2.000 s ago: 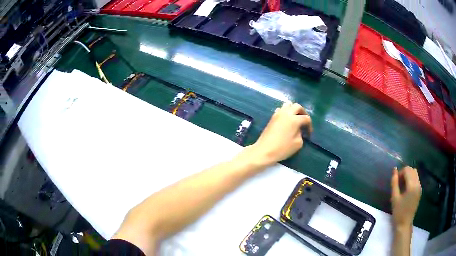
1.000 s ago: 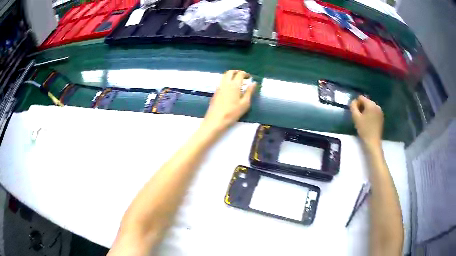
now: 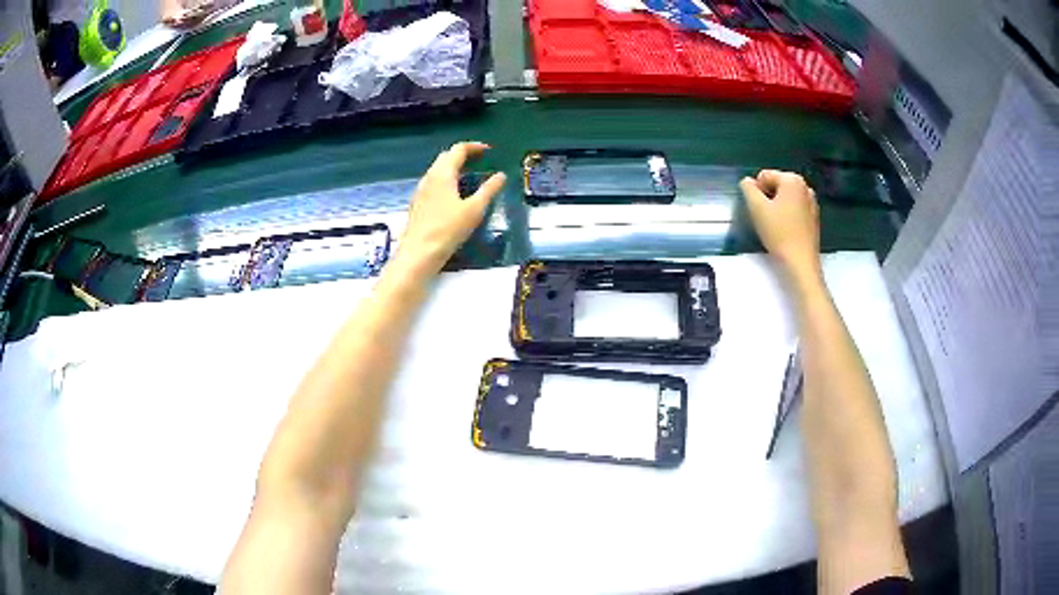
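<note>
A black phone middle frame with orange edging at its left end lies on the green conveyor belt, between my hands. My left hand is left of it, thumb and fingers apart, holding nothing. My right hand is right of it, fingers curled, clear of the frame; whether anything is in it is hidden. A thicker black frame or fixture lies on the white mat. A thin middle frame lies just nearer to me. Dark tweezers lie beside my right forearm.
Several more frames lie on the belt at left. Beyond the belt are a red tray, a black tray with a crumpled clear bag, and another red tray. Printed sheets hang at right.
The view has turned right. The frame near my right hand now lies on the belt between both hands. My left hand has opened, and my right hand is now apart from the frame.
</note>
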